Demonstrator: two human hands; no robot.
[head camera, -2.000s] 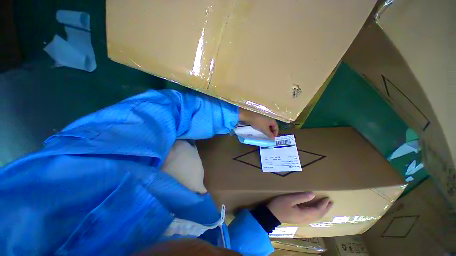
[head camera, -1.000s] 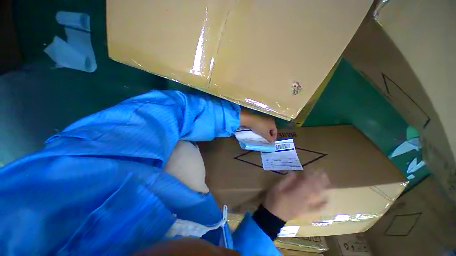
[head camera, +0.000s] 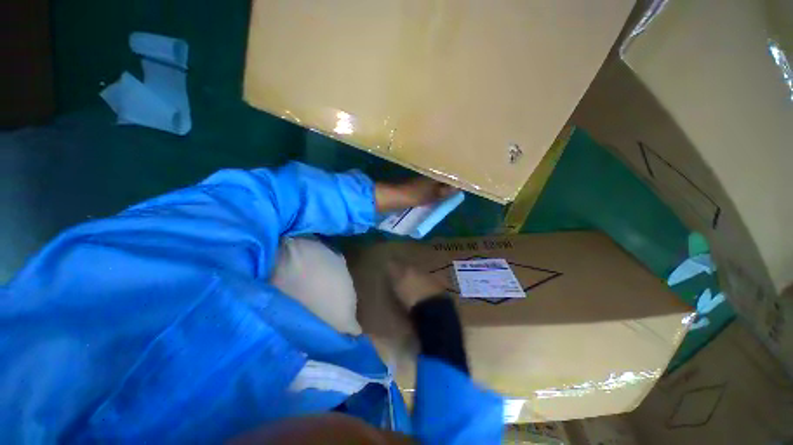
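Note:
My left hand (head camera: 416, 193) is at the upper middle, its fingertips partly hidden by the upper carton's edge. It holds a label strip (head camera: 402, 221) with a pale blue curled backing. A shipping label (head camera: 489, 280) lies flat on the brown carton (head camera: 600, 287), inside the printed black diamond. My right hand (head camera: 414, 283) is blurred, over the same carton to the left of the label. Its fingers are too blurred to tell whether they are apart.
A large taped carton (head camera: 417, 78) stands close at the top. More cartons are at the right (head camera: 722, 78) and lower right (head camera: 696, 408). Curled backing paper lies on the green floor at the upper left (head camera: 165, 91), with pale scraps at the right (head camera: 691, 269).
My left hand has drawn the strip up and left, away from the stuck label. My right hand moved from the carton's near edge across the label, then left. The view shifted slightly.

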